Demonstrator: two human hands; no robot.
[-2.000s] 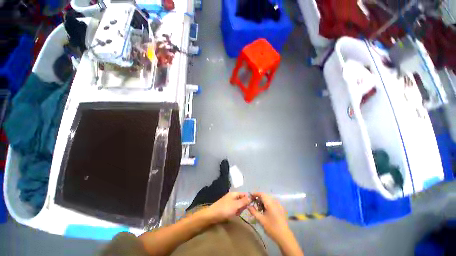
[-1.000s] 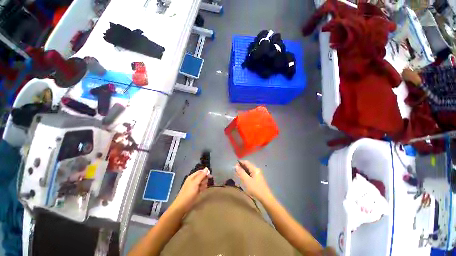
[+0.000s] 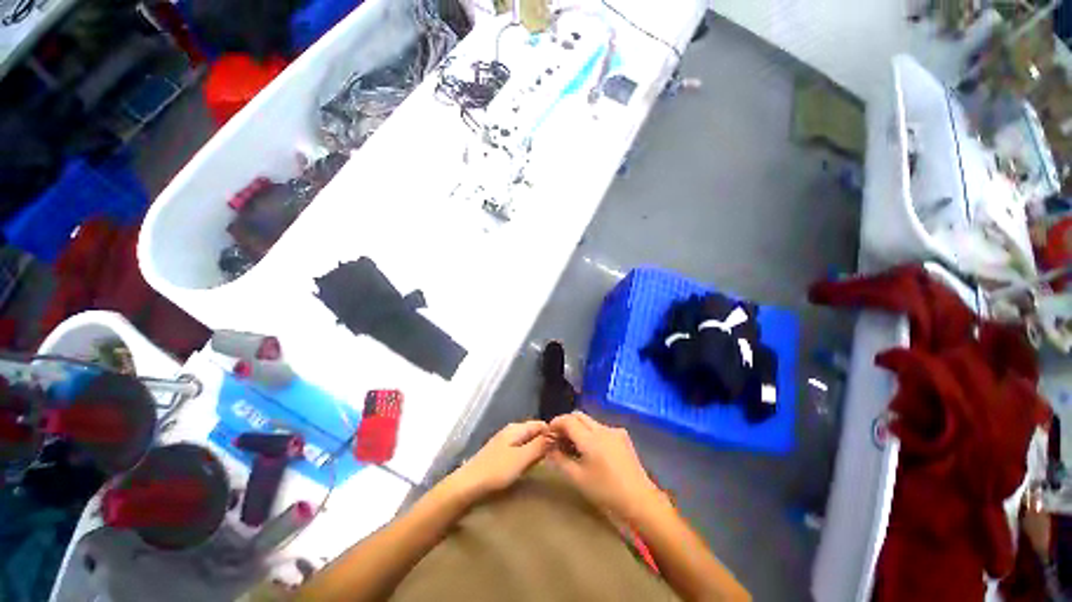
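Note:
My left hand (image 3: 514,453) and my right hand (image 3: 596,453) meet in front of my body at the lower middle. A small dark thing (image 3: 565,446) shows between the fingertips, mostly hidden by my right fingers. It is too small and blurred to name. My right hand holds it, and my left fingertips touch at it. Both hands are bare and above the floor, away from the table.
The white table (image 3: 529,253) on the left bears black cut pieces (image 3: 388,315), a red calculator or phone (image 3: 379,426) and thread cones (image 3: 167,495). A blue crate (image 3: 621,359) with black pieces (image 3: 717,353) stands ahead. Dark-red garments (image 3: 952,435) hang over a trough at right.
The view has moved forward along the aisle, and the stool has left the picture. My hands, apart one second ago, are together again. The crate now appears nearer.

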